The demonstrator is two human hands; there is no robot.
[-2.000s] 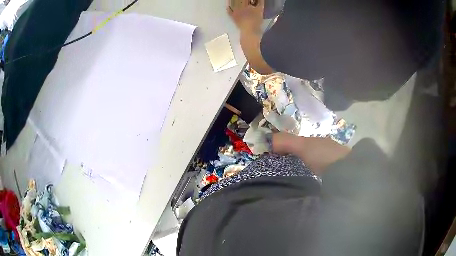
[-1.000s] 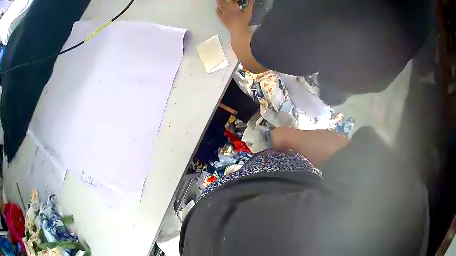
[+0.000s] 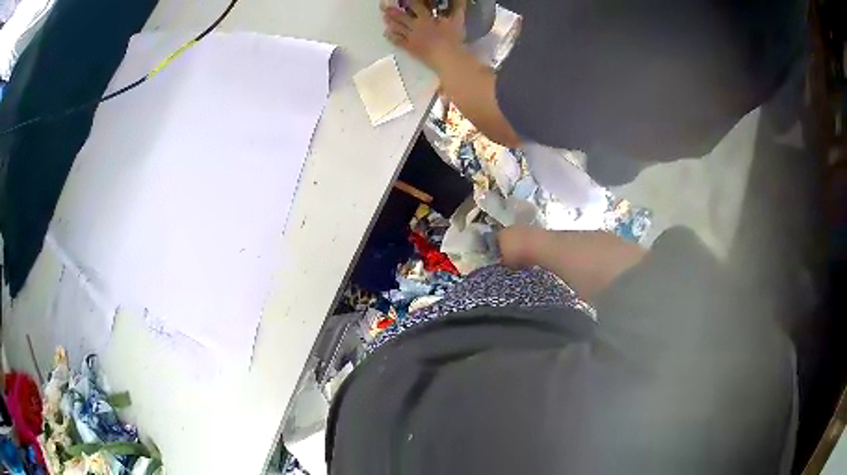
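Observation:
A bare forearm from a dark grey sleeve reaches left beside the table; I take it for my right hand [image 3: 515,247]. Its fingers are blurred and partly hidden at a pale scrap [image 3: 464,239]; whether they grip it is unclear. Printed scraps [image 3: 497,167] lie around and beyond it, with a red piece [image 3: 433,253] and blue-white pieces [image 3: 405,285] under the table edge. I see no hand that is clearly my left one. Another hand [image 3: 420,28] rests on the table at the top, beside a dark object cut off by the frame; it appears to be another person's.
A white table [image 3: 320,199] carries a large white sheet [image 3: 200,176], cream cards [image 3: 382,90], dark green cloth [image 3: 46,148] and a black-yellow cable [image 3: 172,61]. Coloured cloth scraps [image 3: 93,408] lie at lower left. Dark grey clothing and blur cover much of the right.
The table, sheet and cards have shifted left in view. The hand on the table has shifted left too, and its forearm is more slanted. The hand at the scraps has barely moved.

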